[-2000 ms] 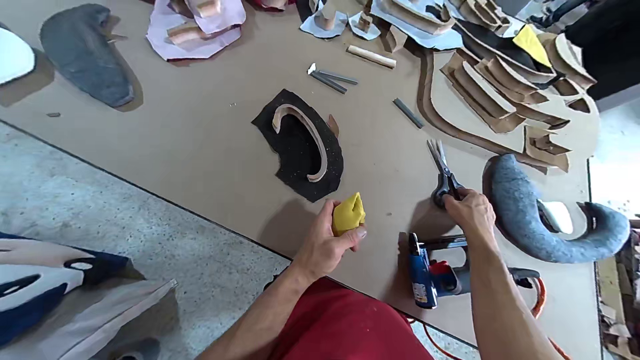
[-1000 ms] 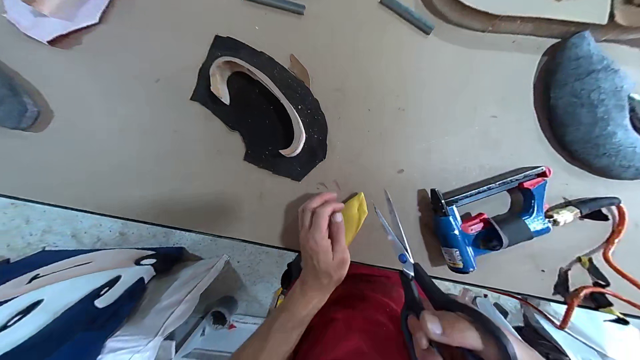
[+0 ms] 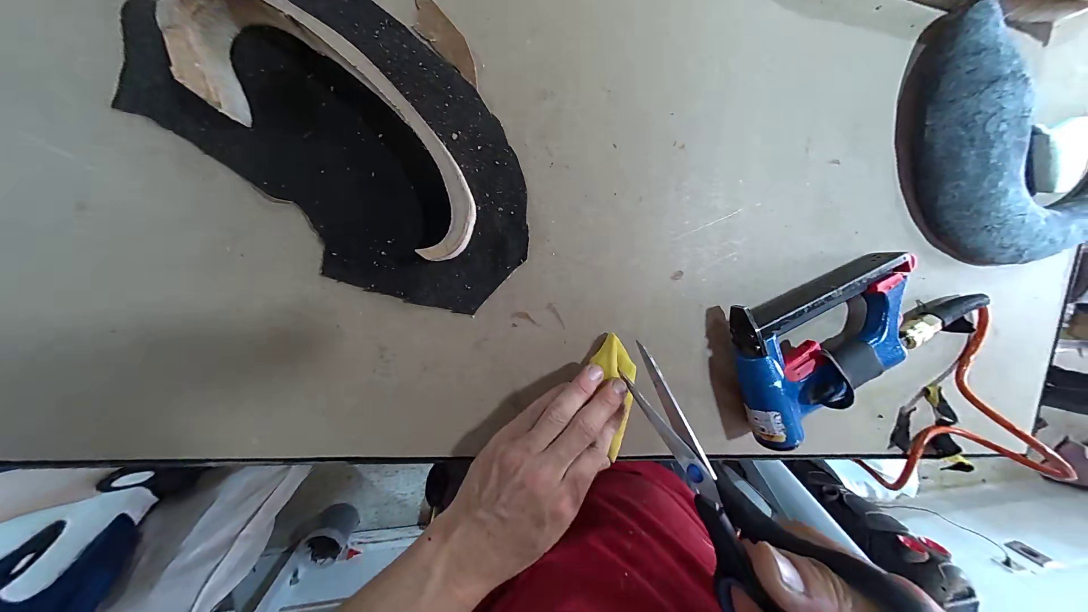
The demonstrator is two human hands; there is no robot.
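My left hand (image 3: 544, 450) presses a folded piece of yellow material (image 3: 614, 361) against the table's front edge, fingertips on its top. In my right hand (image 3: 807, 569), at the lower right, is a pair of scissors (image 3: 693, 467) with black handles and parted blades. The blades point up and left, one tip touching or just over the yellow piece. Up and left lies a black fabric piece (image 3: 501, 187) with a curved, light wooden strip (image 3: 463, 204) standing on it.
A blue pneumatic stapler (image 3: 769, 399) with an orange air hose (image 3: 977, 365) lies right of the scissors. Farther right is a curved grey padded form (image 3: 973, 144). A brown scrap (image 3: 448, 38) touches the black fabric. The table edge (image 3: 255, 461) runs across below.
My right hand has brought the scissors from the table to the yellow piece, and their blades are apart. My left hand now presses the yellow piece down. The view has moved closer to the table.
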